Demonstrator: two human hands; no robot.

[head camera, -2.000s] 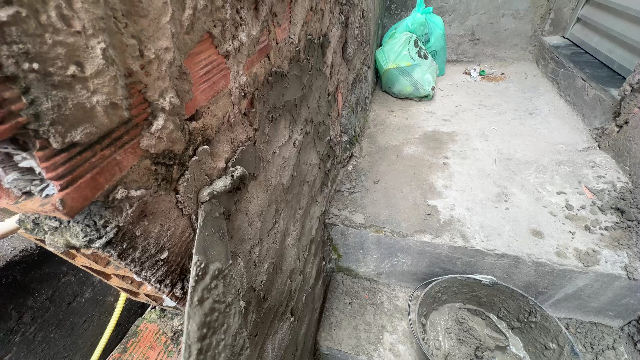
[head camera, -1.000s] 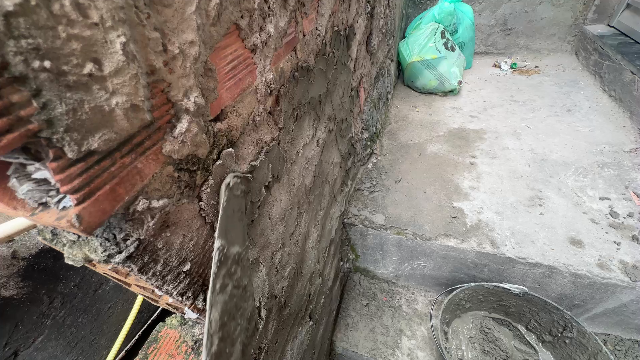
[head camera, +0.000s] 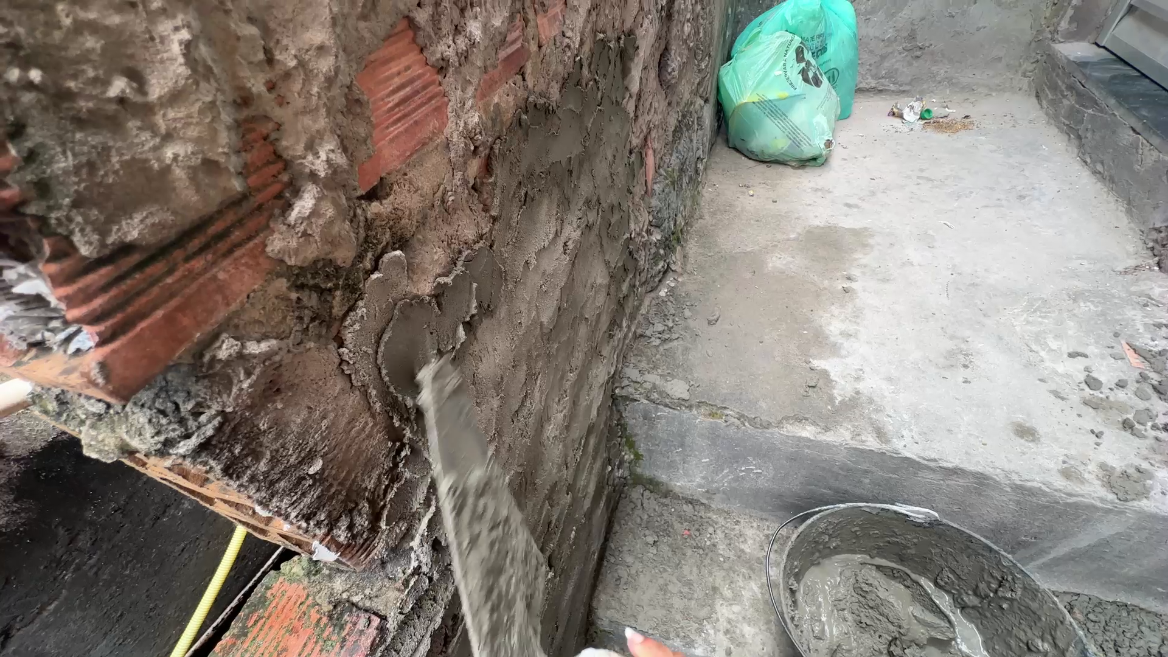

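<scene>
A steel trowel blade (head camera: 484,511), coated in wet mortar, rises from the bottom edge with its tip against the rough wall (head camera: 566,274). Just right of the blade, at the bottom edge, a small part of what looks like my right hand (head camera: 646,644) shows; the trowel's handle and most of the grip are cut off. Around the tip lies a smoothed patch of fresh mortar (head camera: 408,342) with raised edges. At the lower right, a bucket (head camera: 780,557) with a wire handle holds wet grey mortar (head camera: 867,602). My left hand is out of view.
Broken red hollow brick (head camera: 173,283) juts from the wall at left. Below it, a yellow corrugated hose (head camera: 214,584) crosses a dark gap. A concrete step (head camera: 821,465) runs behind the bucket. Green plastic bags (head camera: 780,109) stand against the wall, with small litter (head camera: 912,111) beside them.
The trowel, upright along the wall in the earlier frames, now leans with its tip up and left. A smooth mortar patch shows at its tip. Part of a hand has come into view at the bottom.
</scene>
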